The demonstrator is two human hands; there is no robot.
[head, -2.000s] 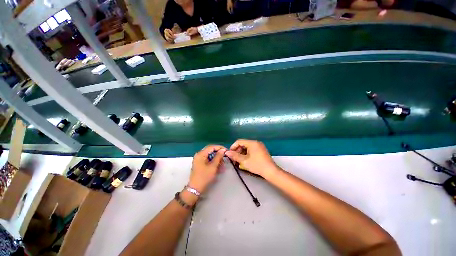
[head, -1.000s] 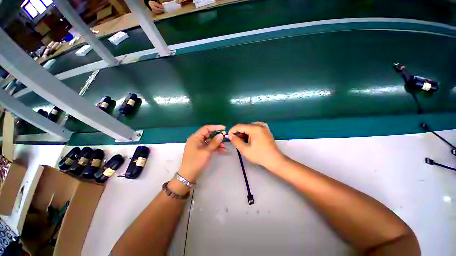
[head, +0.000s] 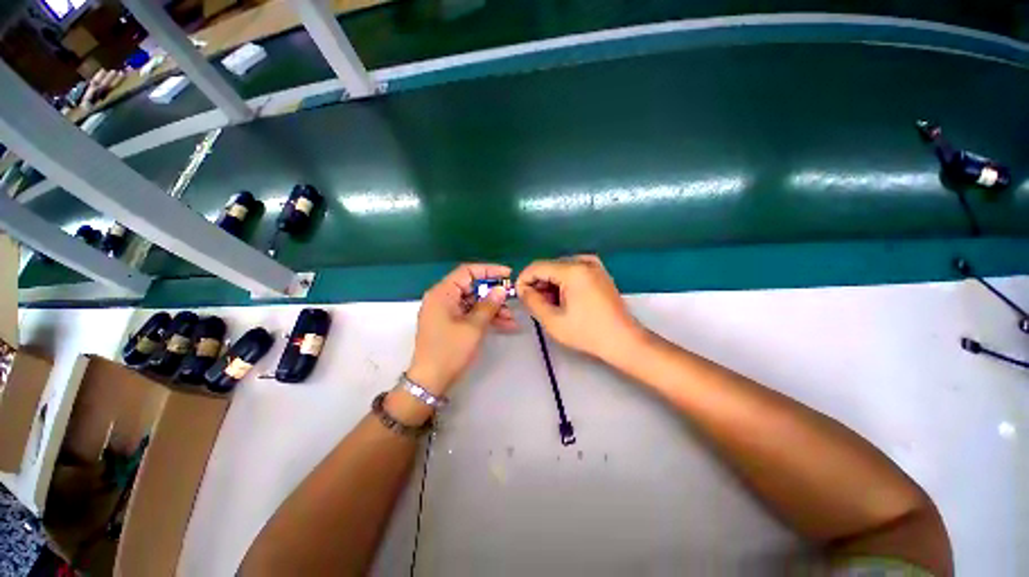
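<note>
My left hand (head: 460, 321) pinches a small circuit board (head: 489, 289) between thumb and fingers near the bench's far edge. My right hand (head: 573, 307) has its fingertips at the board's right end, at a tiny pale connector (head: 511, 290). A black cable lead (head: 551, 378) hangs from under my right fingers, its thick plug end toward me. The fingers hide most of the board and the join, so I cannot tell whether the connector is seated.
Several black rounded bodies with cream labels (head: 302, 346) lie on the bench at left, behind an open carton (head: 175, 485). Others lie on the green belt (head: 474, 169); one with a lead (head: 973, 169) is at right. Leads (head: 993, 352) lie on the right bench. White posts (head: 147, 192) stand at left.
The view has tilted down, and the far worker has left it. My hands stay together at the board, which now shows more blue and white. The cable lead hangs more upright.
</note>
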